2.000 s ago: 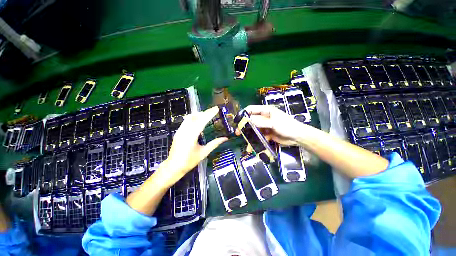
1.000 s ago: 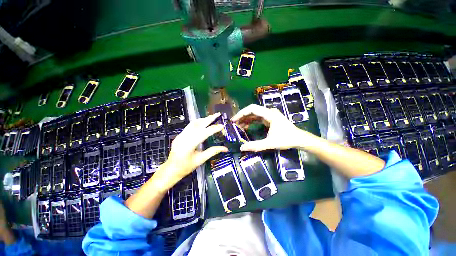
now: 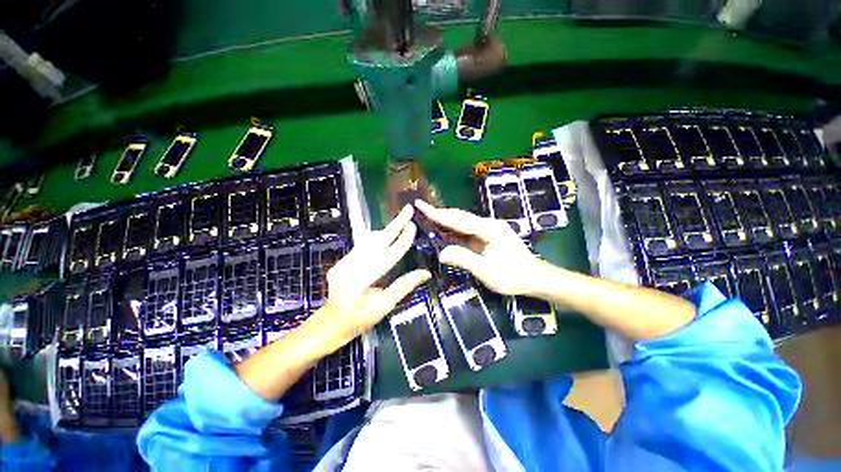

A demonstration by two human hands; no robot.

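Note:
My left hand (image 3: 371,269) and my right hand (image 3: 489,251) meet in front of the press fixture (image 3: 407,187), fingertips close together. A small dark display module (image 3: 425,247) is between them, mostly hidden by the fingers, below the green hand press (image 3: 402,101). Both hands appear to hold it. Stacked modules with pale frames lie just below the hands, one pile at the left (image 3: 419,343) and one at the right (image 3: 474,324). Another pair of modules (image 3: 523,198) lies beyond my right hand, with orange-gold strips at the far ends.
A black blister tray (image 3: 205,267) with modules lies on the left and another (image 3: 710,207) on the right, whitish film (image 3: 601,217) beside it. Loose modules (image 3: 251,146) are spaced along the far green strip. The press lever (image 3: 487,32) stands above. Part of another person's arm shows at the lower left edge.
One second ago the fingers were spread around the module; now the fingertips are closer together near the fixture. Earlier my right hand held a second module. The loose modules on the far strip have shifted right.

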